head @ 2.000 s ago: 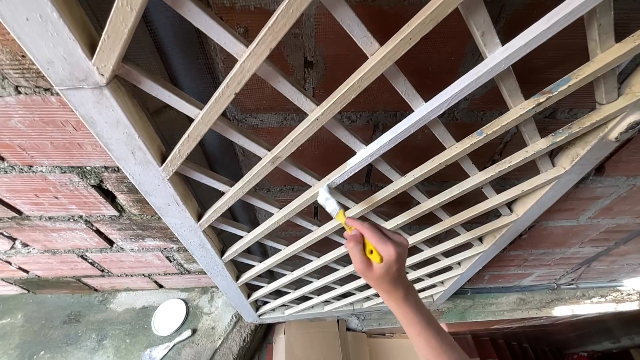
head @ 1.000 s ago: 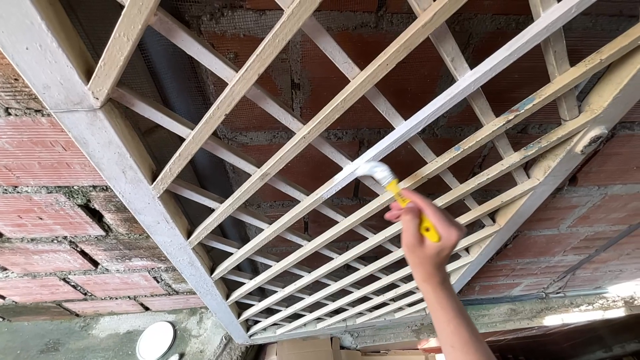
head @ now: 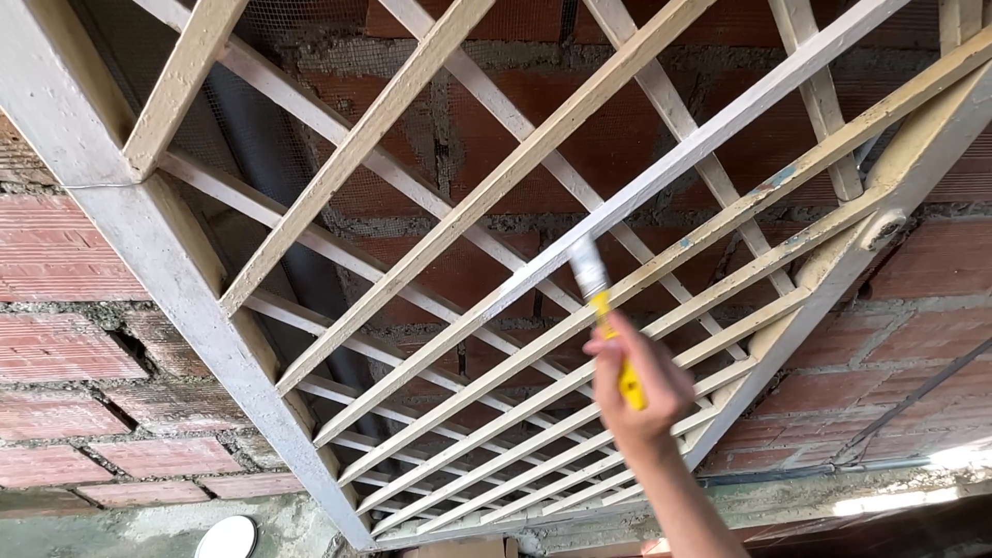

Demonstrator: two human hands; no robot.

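Observation:
My right hand (head: 643,380) grips the yellow handle of a paintbrush (head: 593,275). White paint covers its bristles, which touch the lower edge of a diagonal slat (head: 659,174) in a wooden lattice. From the upper right down to about the bristles and slightly past them, this slat is fresh white; its lower left part is cream like the neighbouring slats (head: 496,198). On a slat to the right, the old paint is chipped, with bluish patches (head: 767,186). My left hand is out of view.
A whitish frame (head: 186,287) borders the lattice, with a wire mesh and a dark pipe (head: 271,186) behind it. Brick walls (head: 70,256) stand around. A round white lid (head: 226,539) and cardboard (head: 465,548) lie at the bottom.
The white paint on the slat reaches further down to the left than two seconds ago. My right hand has moved along the slat with the brush.

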